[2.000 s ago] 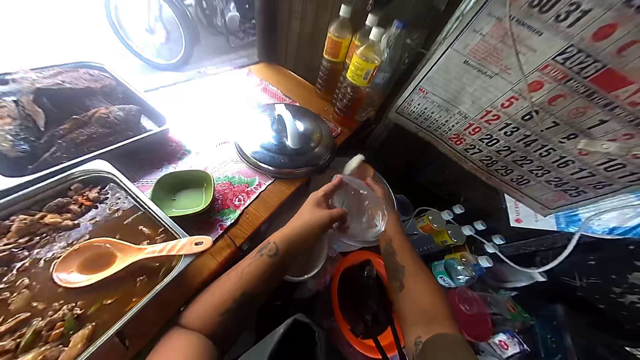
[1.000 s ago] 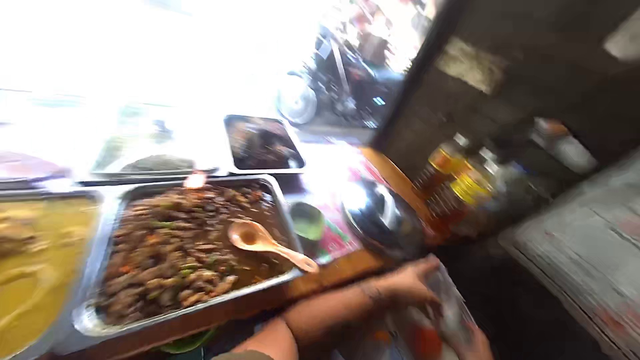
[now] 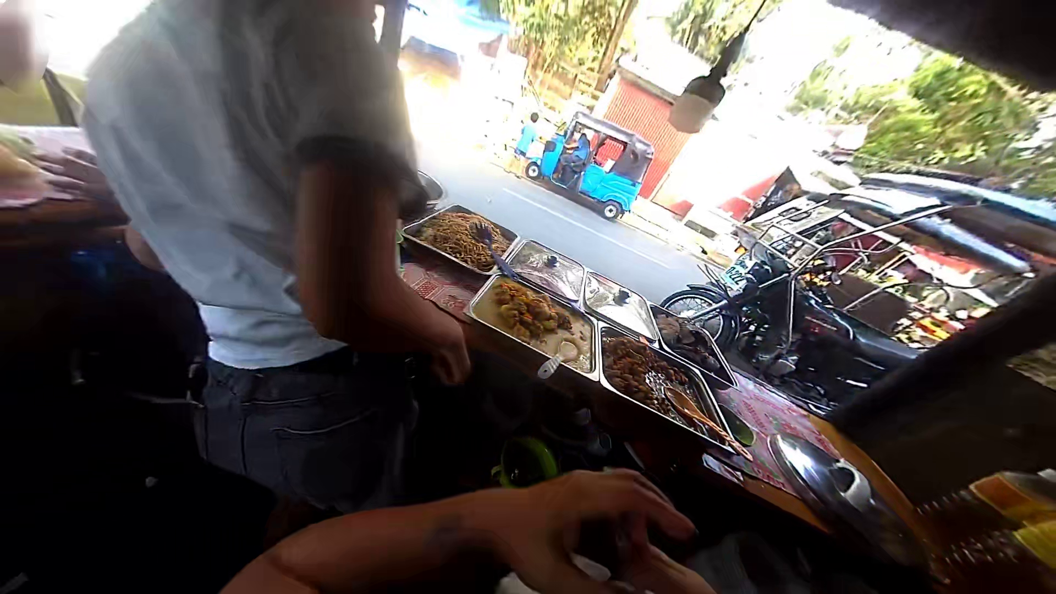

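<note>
My left hand [image 3: 590, 524] is at the bottom centre, fingers bent over a pale, partly hidden thing [image 3: 590, 568]; whether it grips it is not plain. Part of my right hand [image 3: 664, 573] shows at the bottom edge, close under the left fingers, mostly cut off. Beyond them on the counter lie a metal tray of dark stewed meat [image 3: 635, 367] with a wooden ladle [image 3: 697, 419] in it, and a tray of yellowish stew [image 3: 528, 318] with a light spoon [image 3: 561, 358]. A round metal lid [image 3: 813, 474] rests to the right.
A person in a light shirt [image 3: 223, 173] stands close on the left, one arm hanging by the counter. A noodle tray [image 3: 462, 239], two covered trays [image 3: 620, 304] and a tray of dark food [image 3: 689, 340] line the far side. A green bowl [image 3: 528, 462] sits low, near my left hand. Bottles [image 3: 1019, 503] stand right.
The view has swung far left and up, bringing the person and the street into sight. The clear plastic held by my hands two seconds ago is no longer plainly visible.
</note>
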